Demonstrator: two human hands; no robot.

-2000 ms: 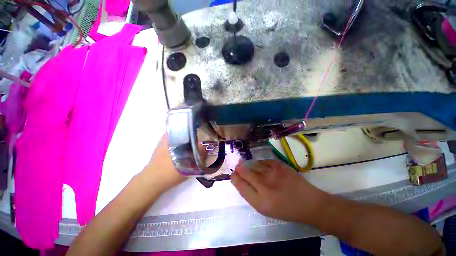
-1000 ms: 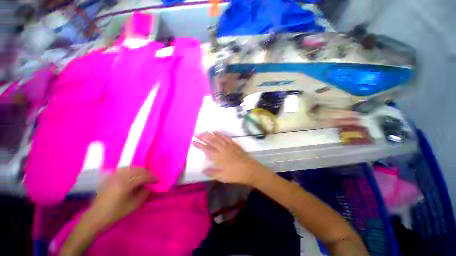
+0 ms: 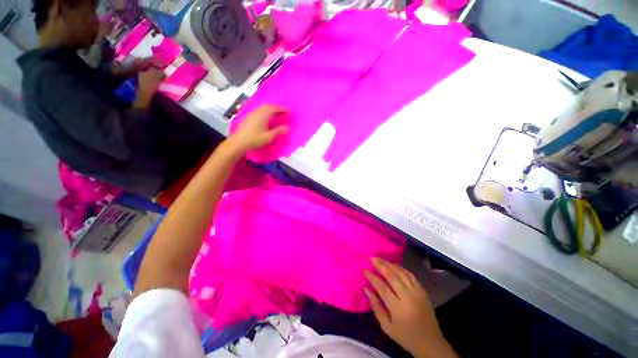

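Bright pink fabric panels (image 3: 364, 77) lie flat on the white sewing table, left of the sewing machine (image 3: 594, 129). My left hand (image 3: 262, 131) is at the panels' near left corner by the table edge, fingers bent and blurred; whether it grips the cloth cannot be told. A crumpled pink heap (image 3: 287, 245) lies at lap level below the table edge. My right hand (image 3: 400, 299) rests at the heap's right side, fingers apart, not closed on anything visible. No cloth shows at the needle plate (image 3: 525, 178).
Scissors with green and yellow handles (image 3: 575, 225) lie by the machine, near the ruler-marked table edge (image 3: 434, 227). Another person (image 3: 105, 119) sits at the upper left beside a second machine (image 3: 220, 38). Blue cloth (image 3: 594, 45) lies at the upper right.
The view has swung left, away from the machine. My right hand has gone from the tabletop down to the heap. My left hand is now at the panels' left corner. Fewer panel strips show on the table.
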